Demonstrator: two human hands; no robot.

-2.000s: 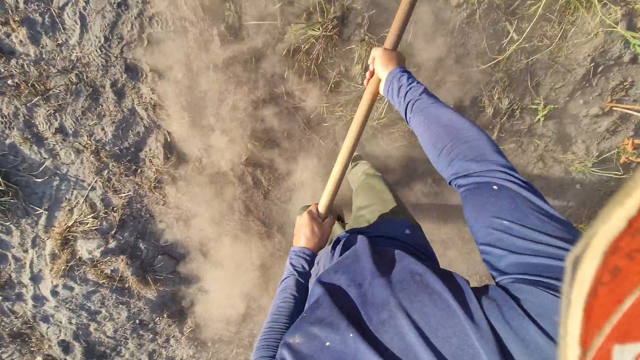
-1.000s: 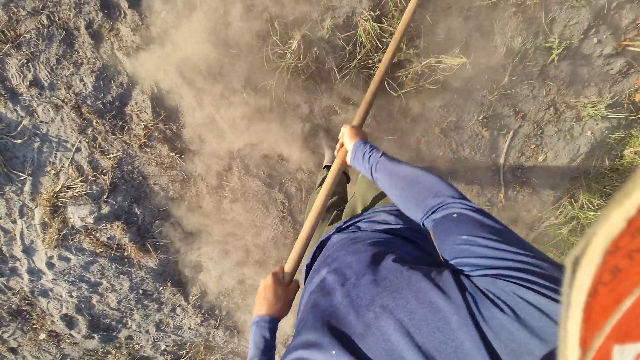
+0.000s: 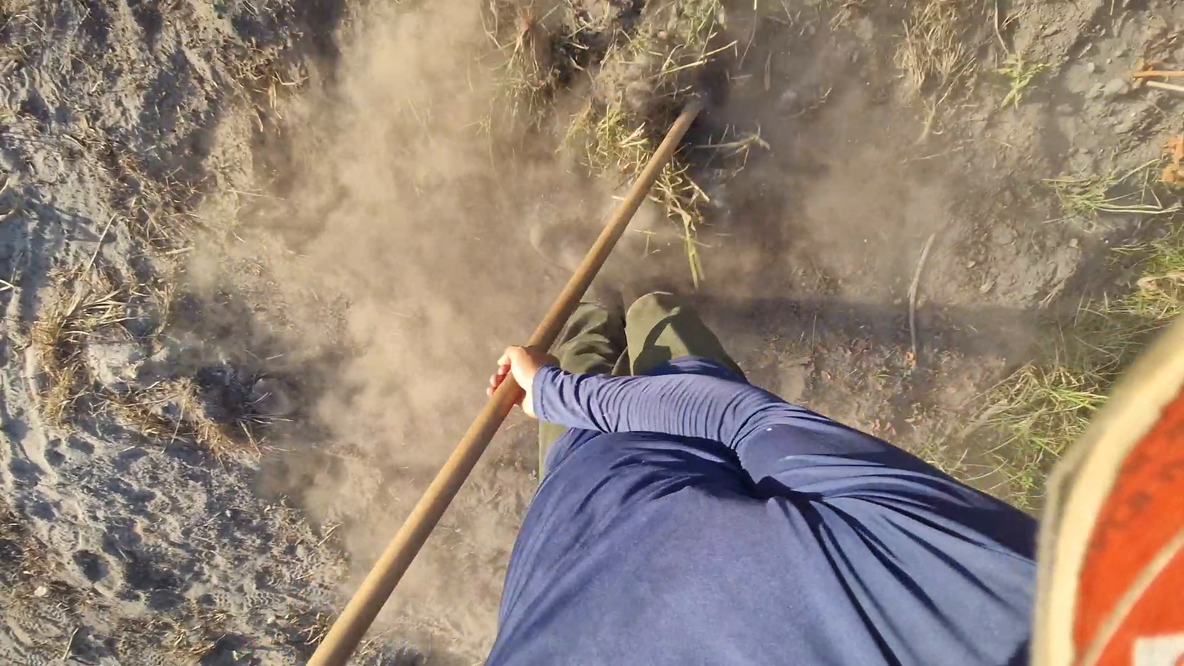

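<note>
A long wooden tool handle (image 3: 592, 264) runs diagonally from the lower left edge up to a clump of uprooted grass (image 3: 638, 120). My right hand (image 3: 520, 377) is closed around its middle, in front of my knees. Whatever is fixed at the handle's far end is hidden in grass and dust, so the kind of tool cannot be told. My left hand is out of view; the handle's near end leaves the picture at the lower left.
Thick dust hangs over the bare soil. Rough grey ground (image 3: 83, 518) with dry tufts lies at left, green grass (image 3: 1045, 416) at right. A thin stick (image 3: 918, 291) lies right of my legs. A red, cream-edged thing (image 3: 1133, 527) blocks the lower right corner.
My right hand has moved down and left, towards my body. My left hand, on the handle's lower part in both earlier frames, has gone out of view. The handle's far end has come into view.
</note>
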